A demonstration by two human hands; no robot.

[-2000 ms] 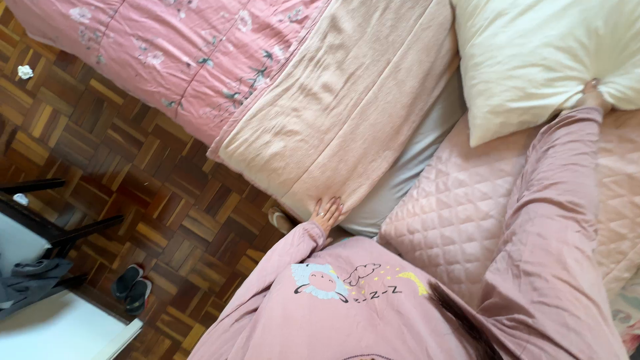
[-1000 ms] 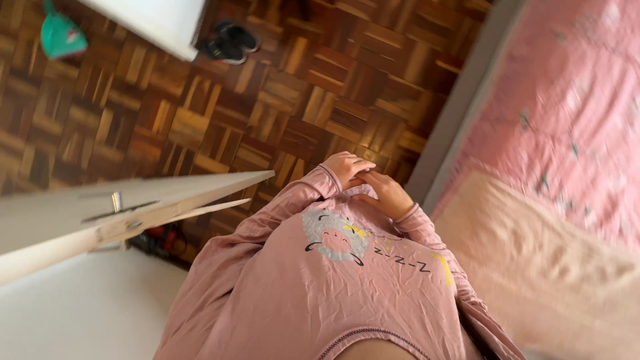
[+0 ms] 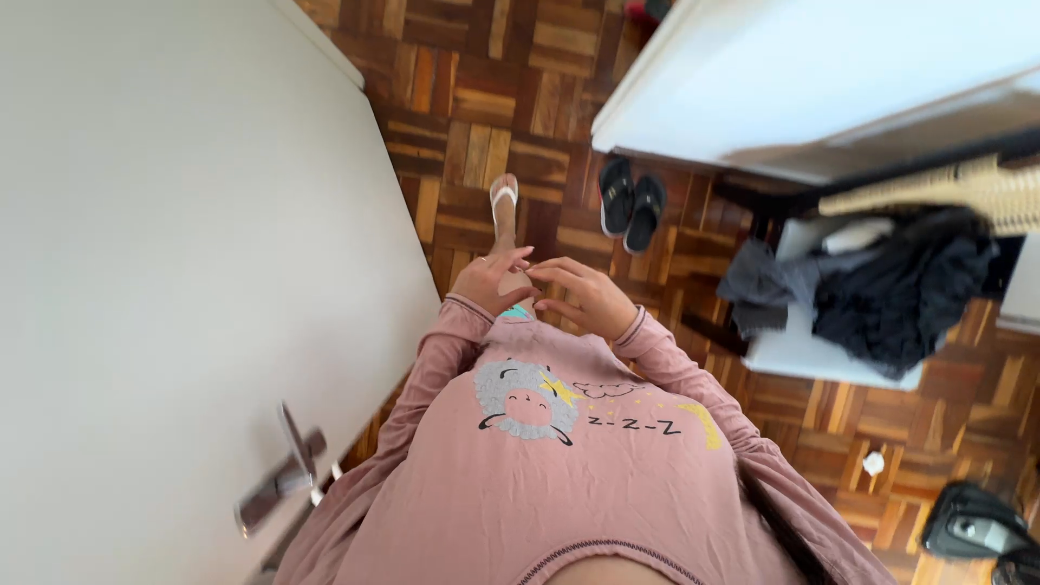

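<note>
My left hand (image 3: pixel 493 282) and my right hand (image 3: pixel 587 297) meet fingertip to fingertip in front of my waist. Both have their fingers spread and slightly bent, and no object shows in either. A ring sits on a finger of the left one. Around them is my pink pajama top (image 3: pixel 617 487), printed with a sheep and a moon. Below the hands, a foot in a white flip-flop (image 3: pixel 504 195) stands on the parquet floor (image 3: pixel 479 89).
A white door (image 3: pixel 179 211) with a metal handle (image 3: pixel 280 479) fills the left. Black slides (image 3: pixel 630 205) lie by a white furniture panel (image 3: pixel 780 81). Dark clothes (image 3: pixel 894 284) hang over a chair at right; a black bag-like object (image 3: pixel 975 520) is lower right.
The view has swung far from the bed to the door and floor. Two seconds ago my hands touched the bed cover and a pillow; now they are together before me.
</note>
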